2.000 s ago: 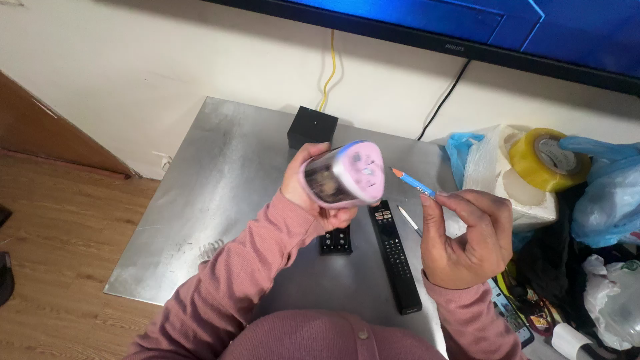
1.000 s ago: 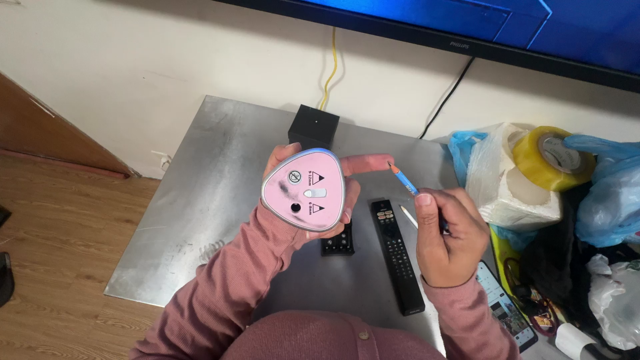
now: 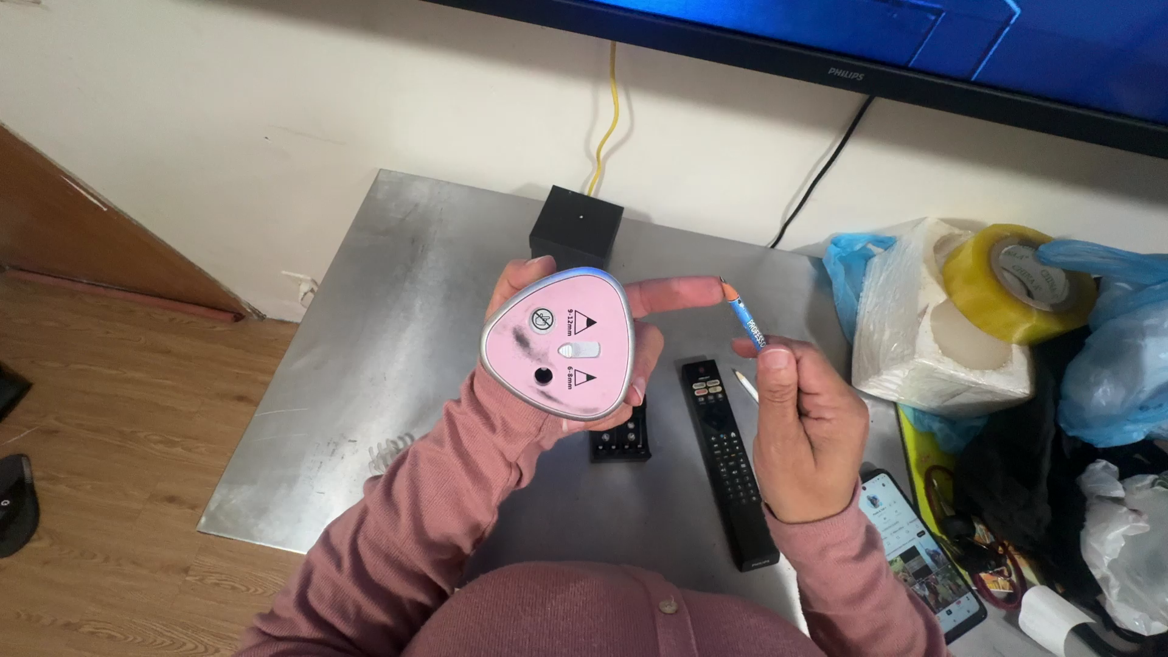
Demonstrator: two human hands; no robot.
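My left hand [image 3: 646, 351] is wrapped around a pink pencil sharpener [image 3: 593, 319], whose rounded triangular face with a small round hole and a white slider is turned up to me. Dark smudges mark that face. The index finger of this hand reaches out to the right, and its tip meets the sharpened point of a blue pencil [image 3: 746, 318]. Between thumb and fingers, my right hand [image 3: 808, 420] holds the pencil, its point up and to the left. The pencil's rear part is hidden in the hand.
On the metal tabletop [image 3: 338, 365] lie a black remote control [image 3: 727, 465], a white pencil [image 3: 745, 383], a black battery holder [image 3: 620, 443] and a phone [image 3: 922, 557]. A black box [image 3: 577, 224] stands behind. Wrapped paper rolls [image 3: 940, 338], yellow tape [image 3: 1017, 283] and plastic bags [image 3: 1118, 365] crowd the right.
Two seconds ago the sharpener was tilted and the left index finger was not stretched out. The sharpener's face has turned up, and that finger now meets the pencil point, as it did one second ago.
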